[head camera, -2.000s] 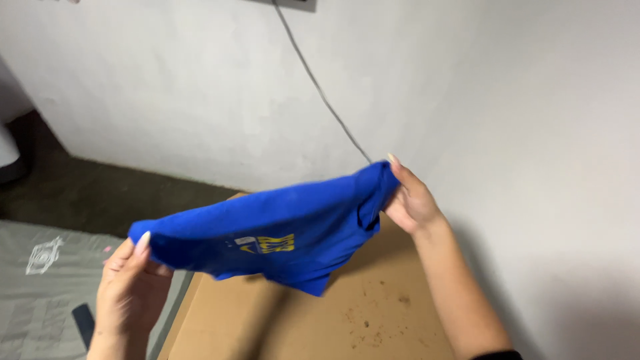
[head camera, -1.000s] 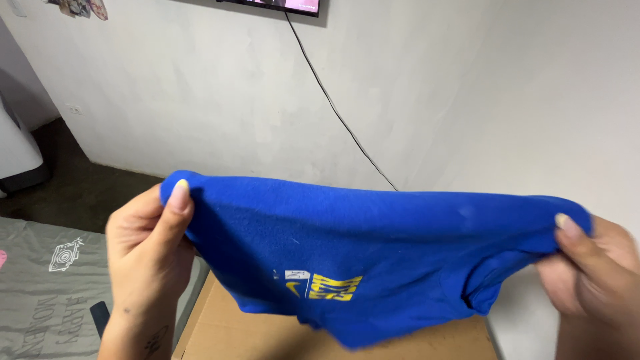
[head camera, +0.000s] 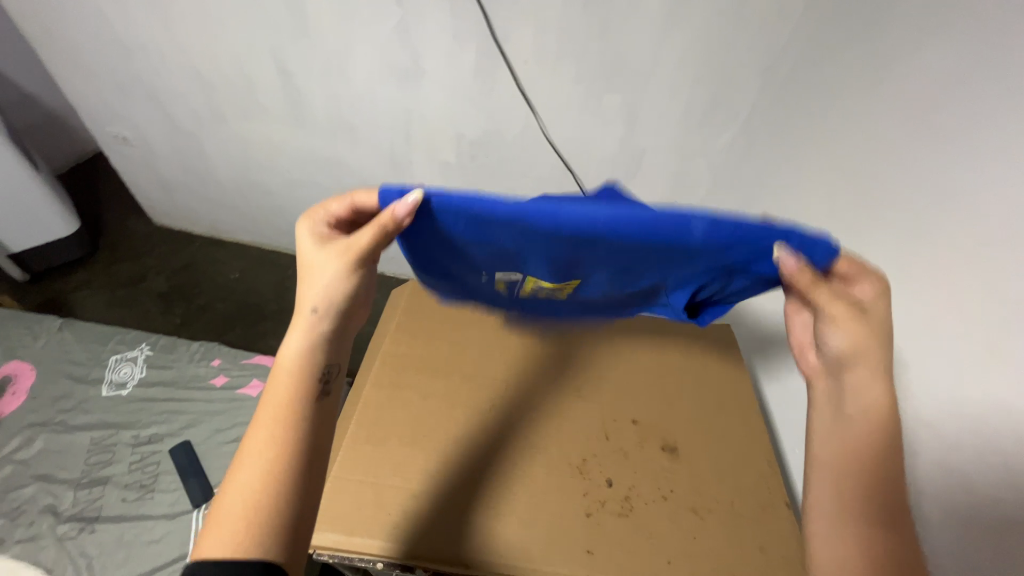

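A blue Nike garment (head camera: 592,248) with a yellow print is stretched between both hands above a cardboard surface. My left hand (head camera: 344,248) pinches its left top corner between thumb and fingers. At the opposite end, my right hand (head camera: 840,312) grips the right corner, thumb on the near side. The cloth sags in the middle and is folded near the right hand; its lower edge is blurred. Brown stains mark the cardboard (head camera: 640,384) beneath it.
A grey printed bed sheet (head camera: 48,448) lies at the left with a dark cylindrical object (head camera: 190,474) on it. Behind the cardboard rises a pale wall (head camera: 320,104) with a hanging cable (head camera: 524,92). A white object with a dark base (head camera: 36,208) stands far left.
Both hands keep hold of the blue garment throughout. One second ago it hung lower and looked larger in view; now it is bunched higher, over the far end of the cardboard.
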